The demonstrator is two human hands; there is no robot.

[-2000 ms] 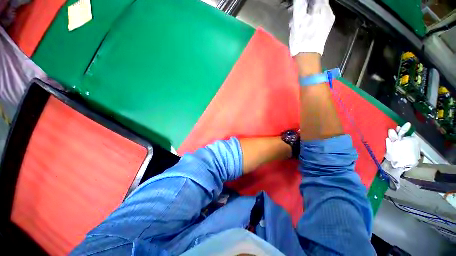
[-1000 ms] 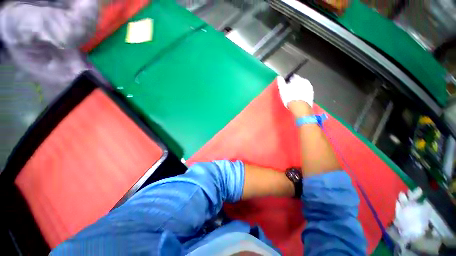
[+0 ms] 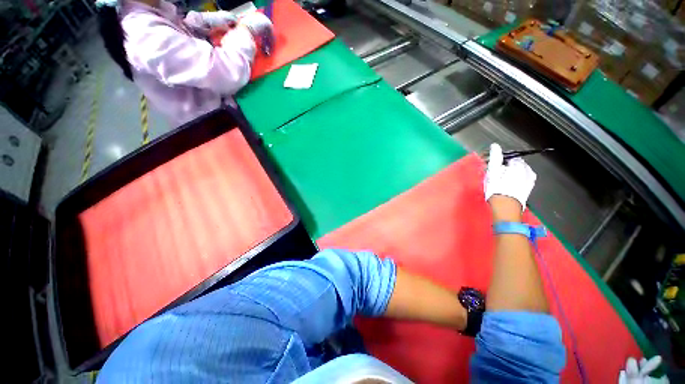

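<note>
My right hand [image 3: 510,178], in a white glove with a light blue wrist strap, is over the back edge of the red mat [image 3: 420,217]. It holds a slim dark tool, seemingly tweezers [image 3: 532,152], pointing right over the conveyor. My left forearm, with a black watch, crosses the red mat and passes under my right arm. My left hand is hidden there.
A black bin [image 3: 259,247] with a red lining stands at left. A person in pink [image 3: 184,56] works beyond the green mat [image 3: 360,150], which bears a paper note [image 3: 301,76]. Conveyor rails [image 3: 466,111] run behind. An orange-brown tray [image 3: 547,54] and white glove [image 3: 642,371] are at right.
The view has swung left, bringing the pink-clad person and orange-brown tray into sight. My right hand has drawn back from over the conveyor to the mat's edge; the dark tool now shows clearly.
</note>
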